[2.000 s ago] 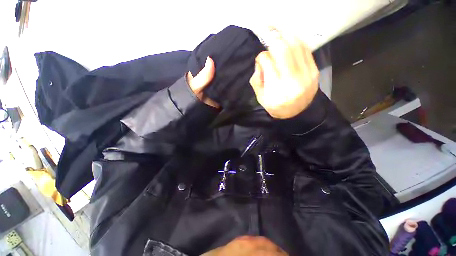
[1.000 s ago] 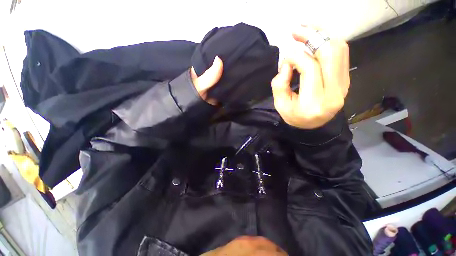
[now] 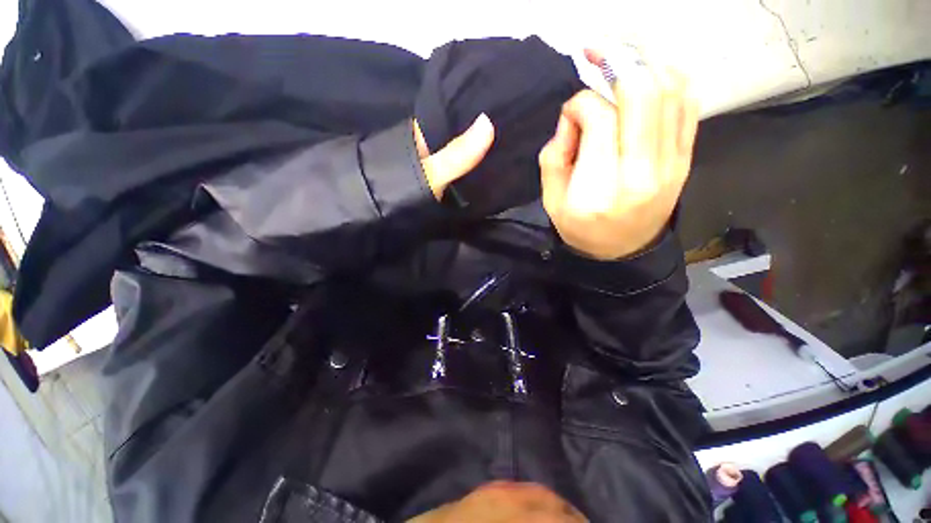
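Observation:
A black garment (image 3: 255,97) trails from the left over the white table. Its end is bunched in front of my chest. My left hand (image 3: 459,158) holds this bunched end, with the thumb on top and the other fingers hidden by cloth. My right hand (image 3: 618,169) is at the right edge of the bunch, its thumb and index finger pinched together. A silvery band shows on one of its raised fingers. No needle or thread can be made out at the fingertips.
The white table (image 3: 704,41) spans the back. At right, a dark red-handled tool (image 3: 755,312) lies on a white surface above a dark floor (image 3: 806,184). Several thread spools (image 3: 806,470) stand lower right. A yellow object (image 3: 10,327) is at the left edge.
My right hand moved away from the cloth to the right, then came back close to its edge. My left hand still holds the bunch. The whole view has shifted, showing more spools at lower right.

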